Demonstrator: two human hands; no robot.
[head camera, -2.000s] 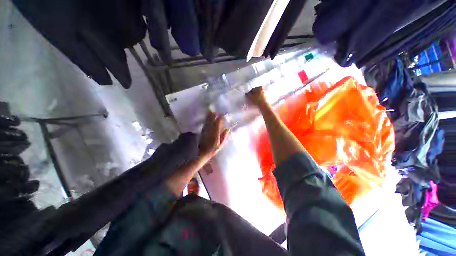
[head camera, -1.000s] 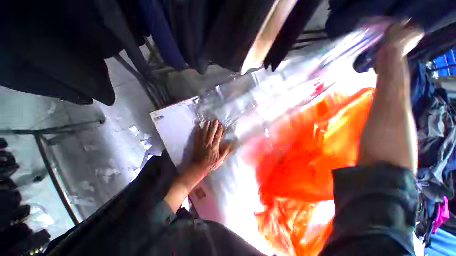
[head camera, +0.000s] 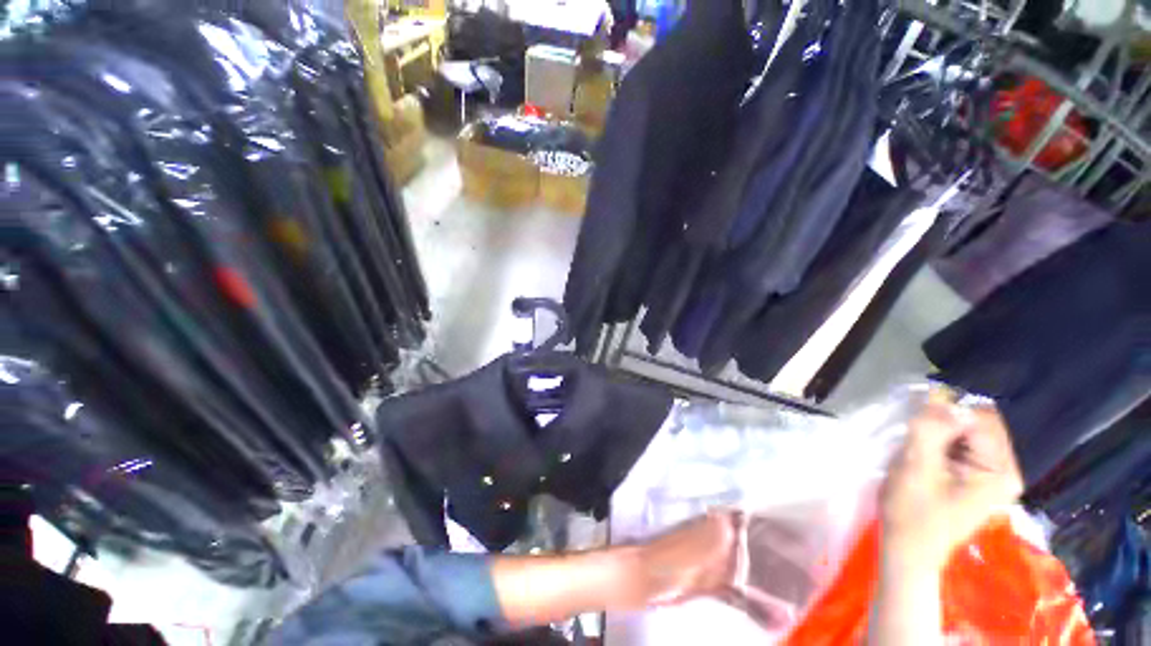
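A clear plastic cover (head camera: 808, 454) is stretched between my hands over the white table. My right hand (head camera: 953, 467) grips its far end at the right, slightly blurred. My left hand (head camera: 688, 558) reaches across from the left, and its fingertips pinch the film near the middle. A dark jacket (head camera: 530, 435) with small shiny buttons and a white neck label hangs upright on a black hanger (head camera: 540, 316), left of the table. Neither hand touches the jacket. The orange-red plastic bag (head camera: 1010, 587) lies below and beside my right hand, partly hidden by it.
A dense row of bagged jackets (head camera: 164, 252) hangs at left. Unbagged dark garments (head camera: 783, 164) hang ahead and right, one with a white strip (head camera: 858, 303). More dark garments (head camera: 1073, 341) are at far right. Cardboard boxes (head camera: 511, 170) stand on the floor beyond.
The view has lifted, bringing the hanging jacket and left rail into view. My left hand has gone from lying flat on the table to pinching the film. My right hand still holds plastic.
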